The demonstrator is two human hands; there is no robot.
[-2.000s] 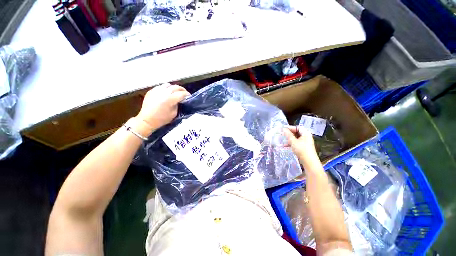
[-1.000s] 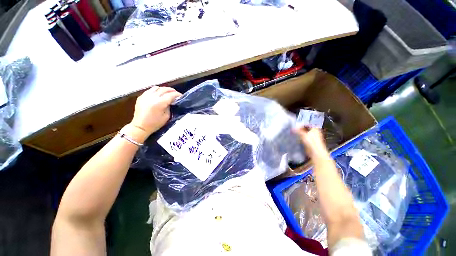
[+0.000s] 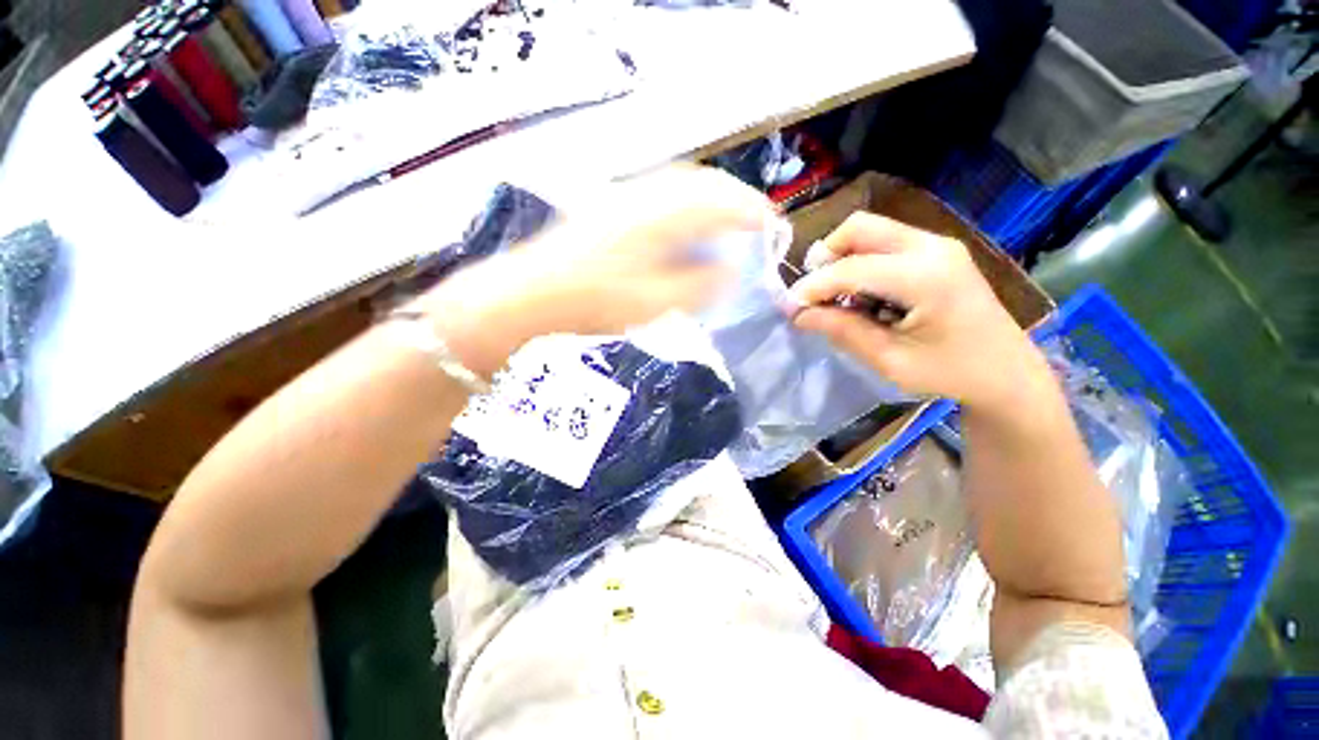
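A clear polybag (image 3: 810, 379) with dark cloth (image 3: 673, 405) inside lies across my lap. A white label with black handwriting (image 3: 557, 412) is on it. My right hand (image 3: 919, 307) pinches the bag's upper right end between thumb and fingers. A small dark thing shows in its curled fingers; I cannot tell what it is. My left hand (image 3: 687, 246) is blurred, palm down over the bag's top beside my right hand. Its fingertips are too blurred to show a grip. A thin pale line shows between the hands.
The white worktable (image 3: 232, 275) holds thread cones (image 3: 152, 138), a long dark red strip (image 3: 470, 149) and clear plastic. A cardboard box (image 3: 998, 260) stands under its edge at right. A blue crate (image 3: 1230, 535) with bagged garments is by my right side. A grey bin (image 3: 1114, 87) stands behind.
My left hand has left the bag's upper left corner and moved right across its top. My right hand has come inward and up, bringing the bag's right end closer. The view has shifted slightly.
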